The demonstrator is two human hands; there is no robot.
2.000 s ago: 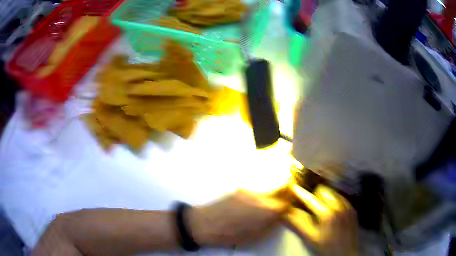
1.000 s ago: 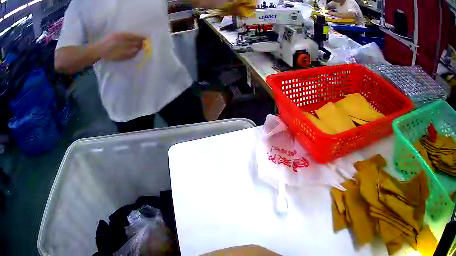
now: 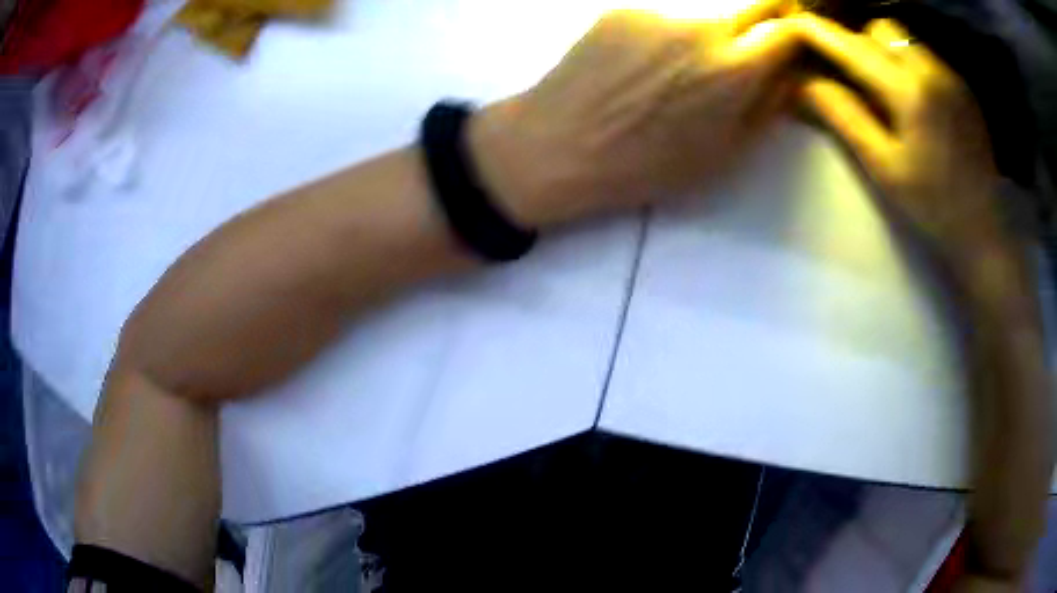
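Observation:
My left hand (image 3: 649, 110) comes in from the left, with a black band on the wrist, and lies at the top right of the view under bright yellow light. My right hand (image 3: 927, 139) is just to its right, its fingers bent towards the left fingertips. The fingertips of both hands meet near the top edge, where glare and blur hide whether they hold anything. Part of the mustard-yellow fabric pile (image 3: 243, 17) shows at the top left, cut off by the edge.
The white table (image 3: 487, 382) has a thin dark seam line and a front edge above a dark area. A red basket (image 3: 58, 29) and a crumpled white plastic bag (image 3: 110, 156) are at the upper left. Dark machine parts (image 3: 985, 70) are at the top right.
The view has swung from the aisle, a person and the baskets back down to the table's front. Both my hands are in view again; the fabric pile is now mostly out of view.

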